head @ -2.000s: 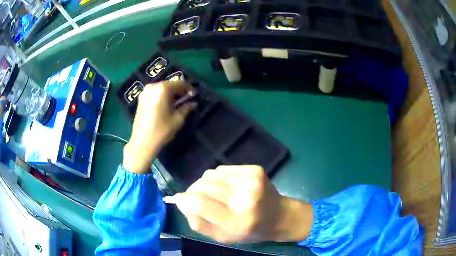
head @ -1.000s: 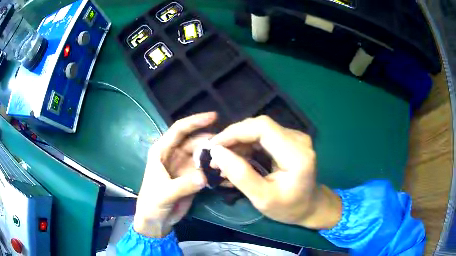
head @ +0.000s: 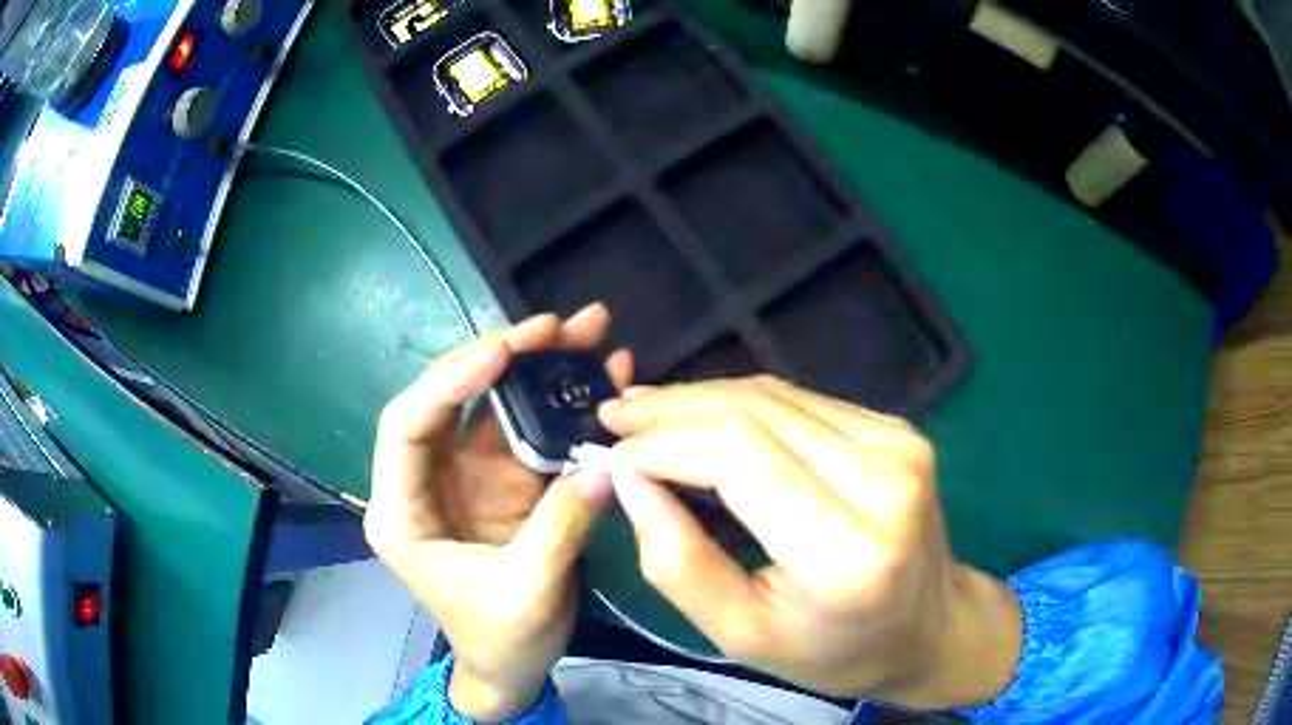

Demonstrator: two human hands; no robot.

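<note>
My left hand point(head: 475, 496) holds a watch case assembly point(head: 550, 404), palm-sized and rounded, with its glossy black face turned up and a pale rim along its left and lower edge. A small round mark shows on the black face. My right hand point(head: 794, 524) pinches a white-tipped tool point(head: 592, 458) between thumb and fingers. The white tip is at the lower edge of the case. The rest of the tool is hidden by my fingers.
A black foam tray point(head: 642, 183) with square pockets lies on the green mat beyond my hands, with units point(head: 479, 74) at its far end. A blue control box point(head: 142, 156) stands left, and a pale tube point(head: 361, 191) curves from it. A dark tray stand point(head: 978, 85) is far right.
The case in my left hand now shows its black face, where before it was mostly hidden. My right hand has moved slightly right and down. The view has shifted, so the tray appears higher.
</note>
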